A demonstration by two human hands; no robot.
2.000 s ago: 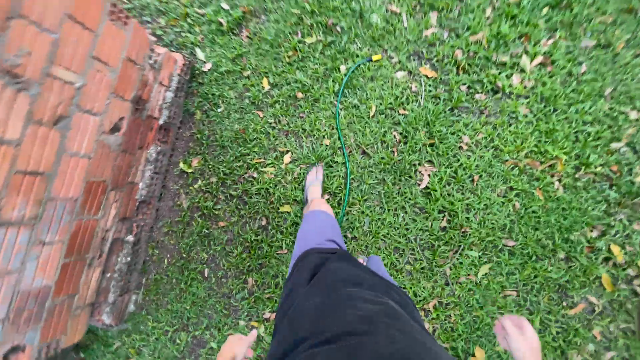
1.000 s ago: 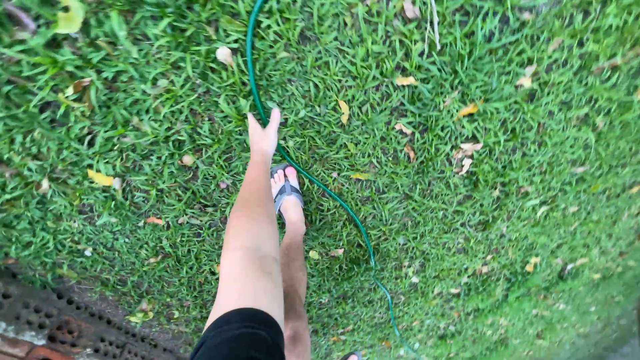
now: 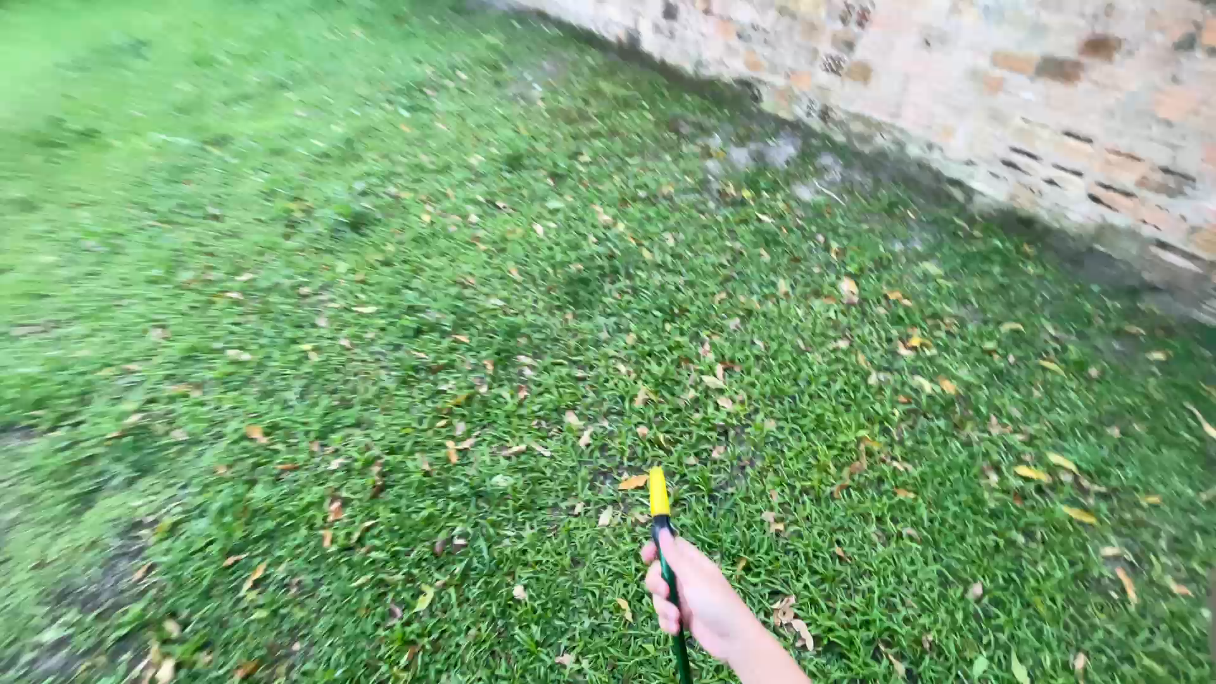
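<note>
My right hand [image 3: 698, 589] comes in from the bottom edge, right of the middle, and is closed around a green garden hose [image 3: 680, 655] just behind its end. A yellow hose nozzle or fitting [image 3: 658, 492] with a dark collar sticks out past my thumb and points forward over the grass. Below my fingers the hose runs down out of the frame. My left hand is out of view.
A lawn [image 3: 532, 361] strewn with dry leaves covers the ground. Along the upper right stands a weathered brick wall [image 3: 1073, 104], with bare, greyish soil [image 3: 779, 157] near its foot. The far grass is blurred.
One second ago a hand reached down at the hose on the grass; now my right hand holds the hose near its yellow end. The view has swung to the lawn and wall ahead.
</note>
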